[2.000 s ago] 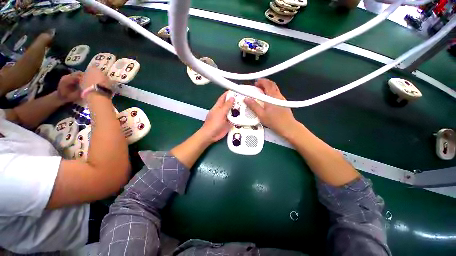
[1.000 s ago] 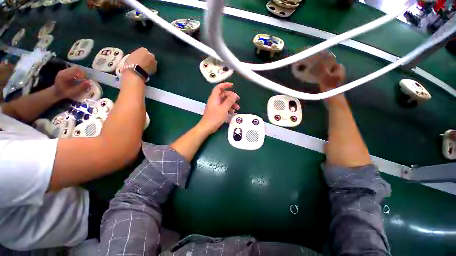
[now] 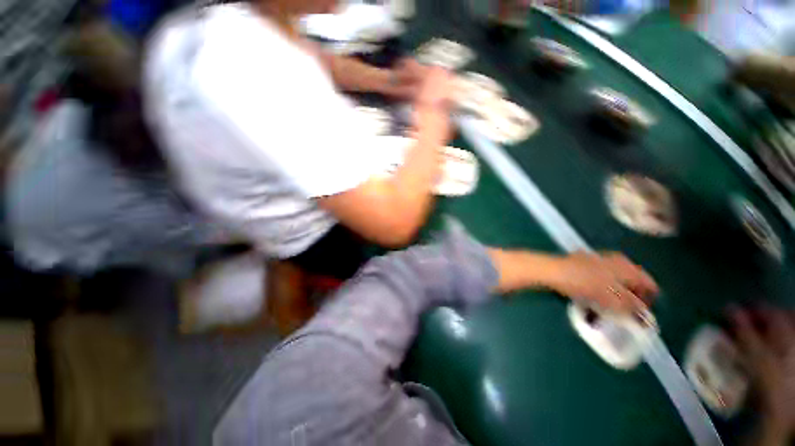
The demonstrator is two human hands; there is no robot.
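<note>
The view is blurred. My left hand (image 3: pixel 601 280) is over the upper edge of a cream front cover (image 3: pixel 612 338) that lies across the metal rail at the edge of the green side table; I cannot tell if the fingers grip it. My right hand (image 3: pixel 767 344) is at the right edge of the picture, blurred and partly cut off. It is beside a second cream cover (image 3: pixel 717 370) on the belt side of the rail; whether it touches it is unclear.
A worker in a white shirt (image 3: pixel 261 113) sits to my left, an arm reaching over covers (image 3: pixel 506 120) at the rail (image 3: pixel 532 196). Another cover (image 3: pixel 642 205) and several units (image 3: pixel 621 109) are on the green belt. Brown boxes (image 3: pixel 100 375) are at the lower left.
The view has swung left, so everything sits further right in the picture. My left hand has come down over the near cover. My right hand has come back from over the belt toward the second cover.
</note>
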